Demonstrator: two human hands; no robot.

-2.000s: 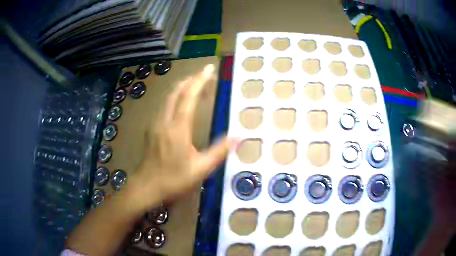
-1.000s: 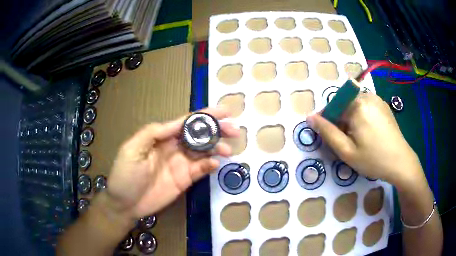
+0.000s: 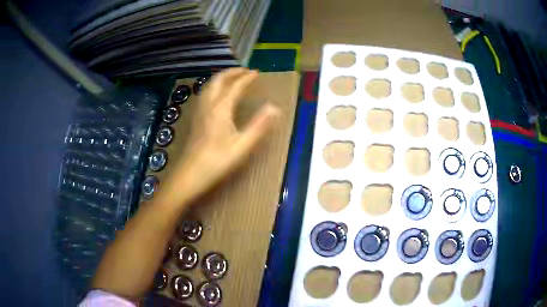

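My left hand (image 3: 216,141) is blurred over the brown cardboard sheet (image 3: 252,192), thumb and fingers apart, with no speaker visible in it; its fingertips are by the upper speakers (image 3: 180,93). Dark round speakers lie glossy face up along the sheet's left edge and in a group near its bottom (image 3: 214,264). The white cutout tray (image 3: 304,264) is to the right. One full row of speakers sits in it (image 3: 371,241), with three above at the right (image 3: 416,201) and two above those (image 3: 451,163); these show their backs. My right hand is not in view.
A clear blister tray (image 3: 90,162) lies at the far left. A thick stack of layered sheets (image 3: 156,42) stands at the upper left. A small silvery round part (image 3: 514,174) is on the green mat right of the white tray. Brown cardboard (image 3: 372,24) lies beyond the tray.
My left hand has moved up and left over the cardboard and no longer shows the speaker it held. My right hand and the green probe have left the view. The scene has shifted rightward.
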